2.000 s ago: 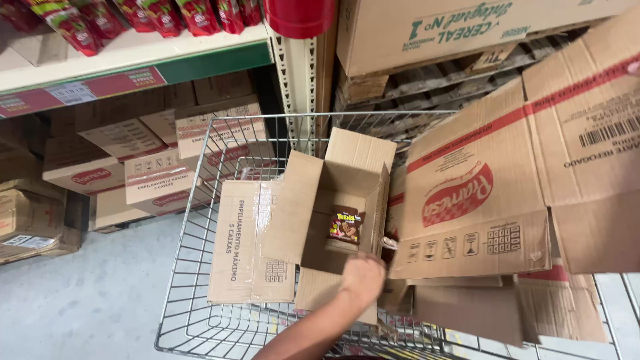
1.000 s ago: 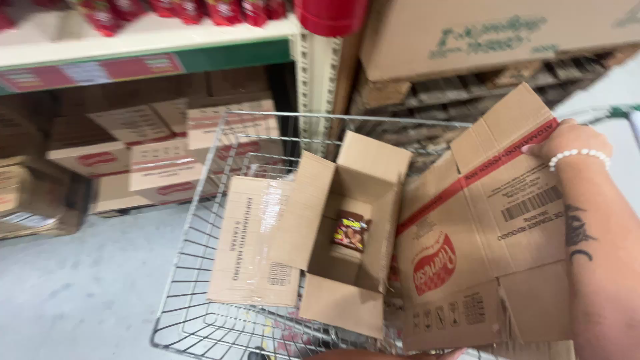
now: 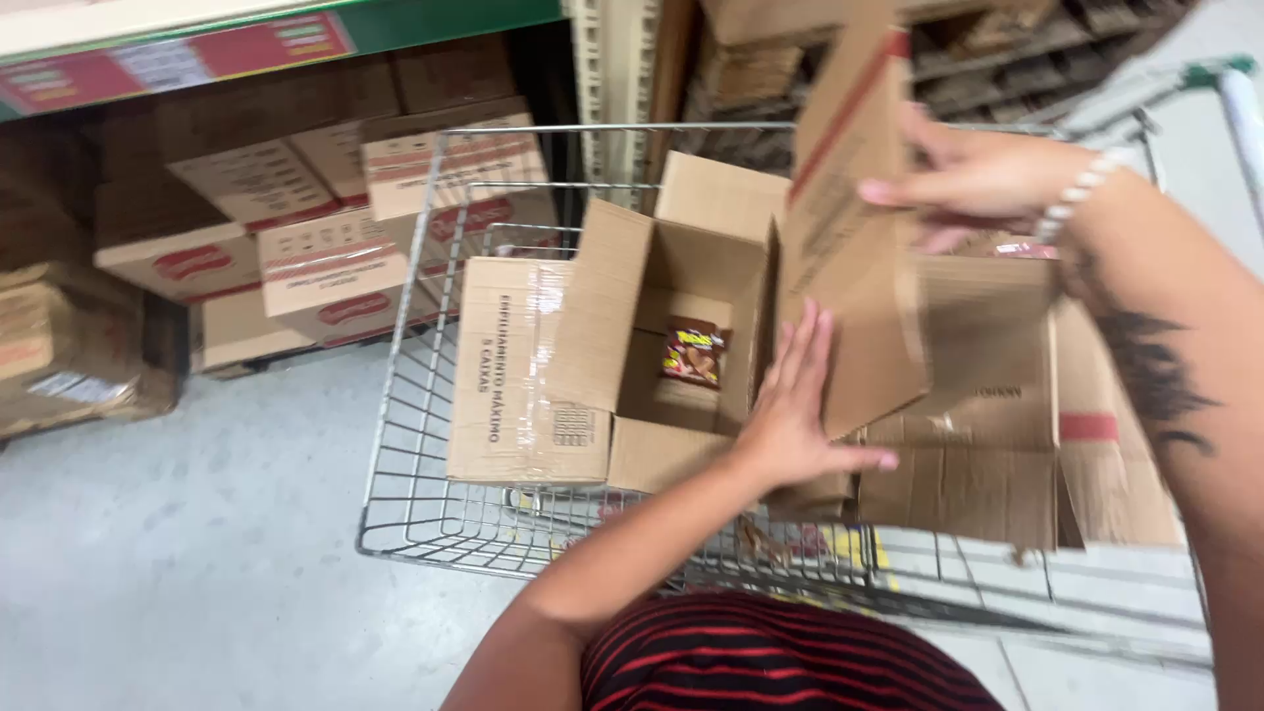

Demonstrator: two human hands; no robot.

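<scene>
A flattened cardboard box (image 3: 854, 247) stands on edge in the wire shopping cart (image 3: 395, 434). Its upper right side is gripped by my right hand (image 3: 978, 183), which wears a white bead bracelet at the wrist. My left hand (image 3: 800, 415) has its fingers spread and lies against the lower left face of that cardboard. Just left of it is an open carton (image 3: 602, 306) with its flaps up and one brown snack packet (image 3: 695, 352) at the bottom. A taped carton (image 3: 504, 370) with printing lies at the cart's left end.
More folded cardboard (image 3: 968, 395) fills the right of the cart. Stacked cartons (image 3: 326, 267) sit under the store shelf (image 3: 434, 25) at the upper left. A perforated metal upright (image 3: 617, 99) and wooden pallets (image 3: 948, 79) stand behind the cart. Grey floor (image 3: 227, 563) shows at the left.
The large cardboard was spread out at the right and now stands steeply beside the open carton. My left hand has come up against it; my right hand still holds it, farther left.
</scene>
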